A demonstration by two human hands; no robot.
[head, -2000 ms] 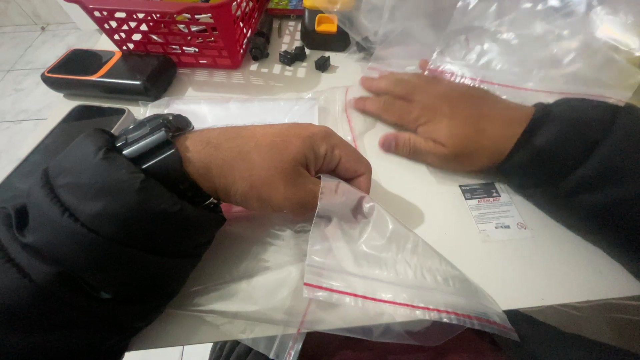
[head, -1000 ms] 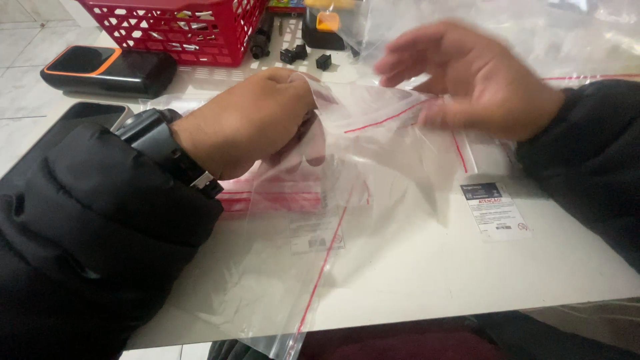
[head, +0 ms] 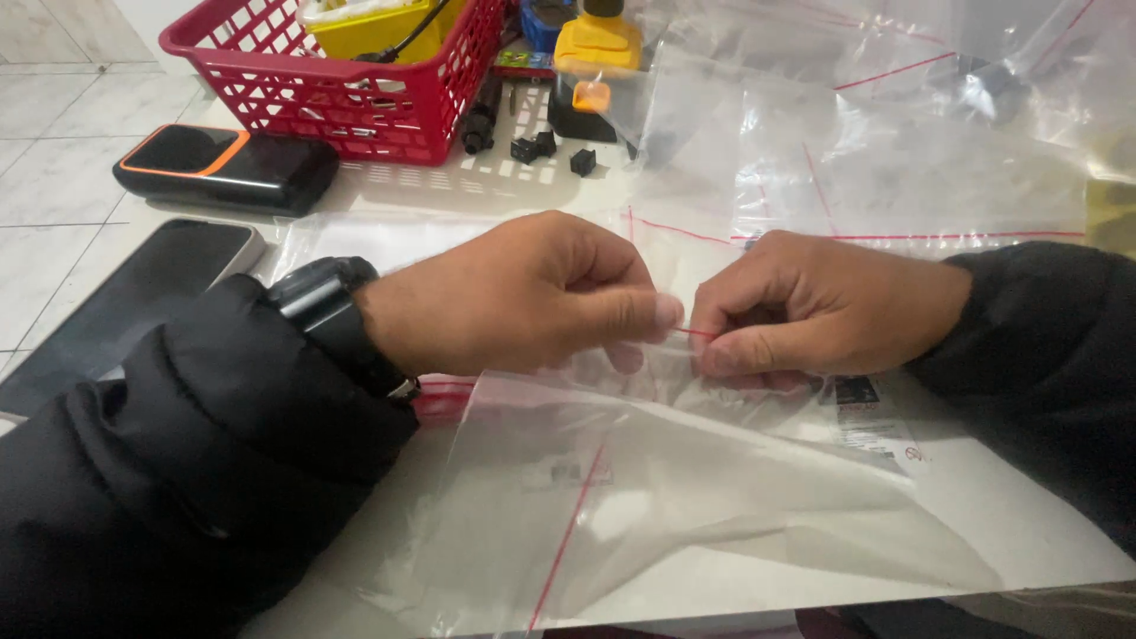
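My left hand (head: 532, 297) and my right hand (head: 799, 306) are close together over the white table, pinching the red-lined edge of a clear plastic zip bag (head: 710, 479) between thumbs and fingers. The bag spreads from the hands toward the near table edge. Under my left wrist, red zip strips (head: 444, 397) of other bags show. A small printed card or label (head: 865, 422) bearing writing lies below my right hand, partly covered by clear plastic. The fingertips of my right hand are partly hidden.
A red plastic basket (head: 355, 98) stands at the back, near a yellow and black power tool (head: 595, 62) and small black parts (head: 583, 161). At left lie a black device with orange trim (head: 226, 164) and a smartphone (head: 133, 306). More clear bags (head: 914, 160) cover the back right.
My right hand, raised and apart a second ago, has come down beside my left hand and grips the bag. The clear bag is now spread out below both hands.
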